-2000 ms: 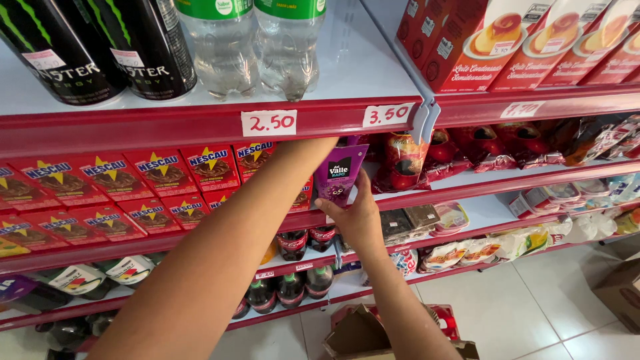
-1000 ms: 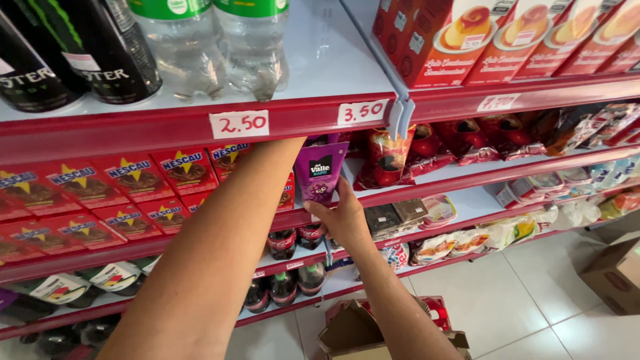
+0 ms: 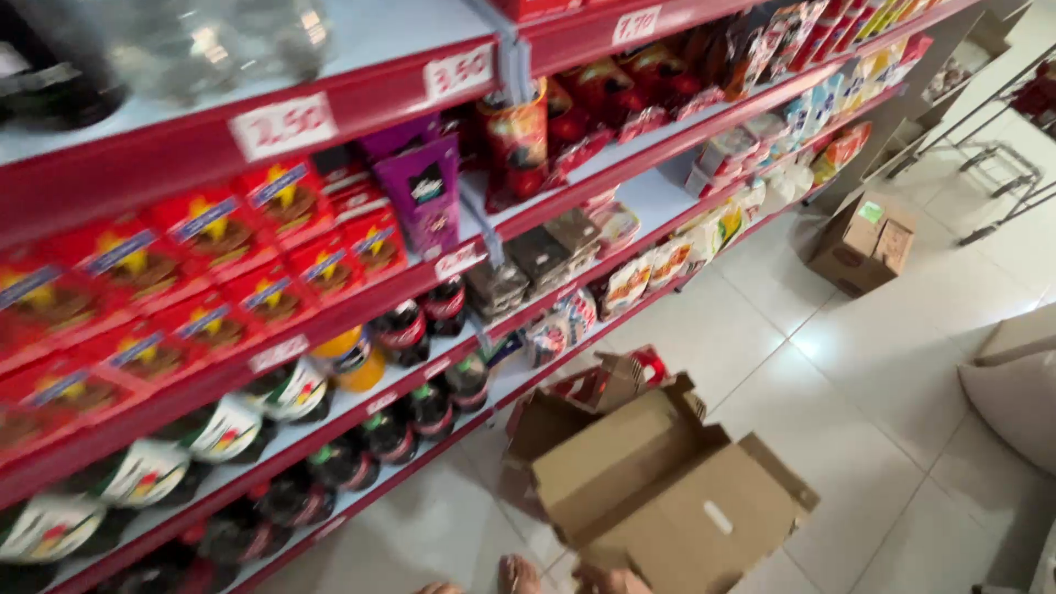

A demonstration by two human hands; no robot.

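Neither my left hand nor my right hand can be made out in view. A purple juice carton [image 3: 425, 194] stands upright at the front of the second shelf, with more purple packaging behind it. To its left, red chocolate-drink cartons [image 3: 206, 231] are stacked in rows. Red snack-like packages [image 3: 516, 136] sit to its right, beyond a shelf divider. An opened cardboard box [image 3: 685, 511] lies low in front of the shelving, its flaps spread. Bare toes [image 3: 520, 573] show at the bottom edge, partly cut off. The view is blurred.
Dark soda bottles [image 3: 388, 437] line the lowest shelf, beneath bottles with white labels [image 3: 223, 429]. Clear bottles [image 3: 223, 41] stand on the top shelf. A closed cardboard box [image 3: 862, 239] rests on the tiled floor at right, near a metal cart [image 3: 1002, 173].
Both hands have let go of the purple carton and left the view; it now stands on the shelf. The view has swung down and to the right.
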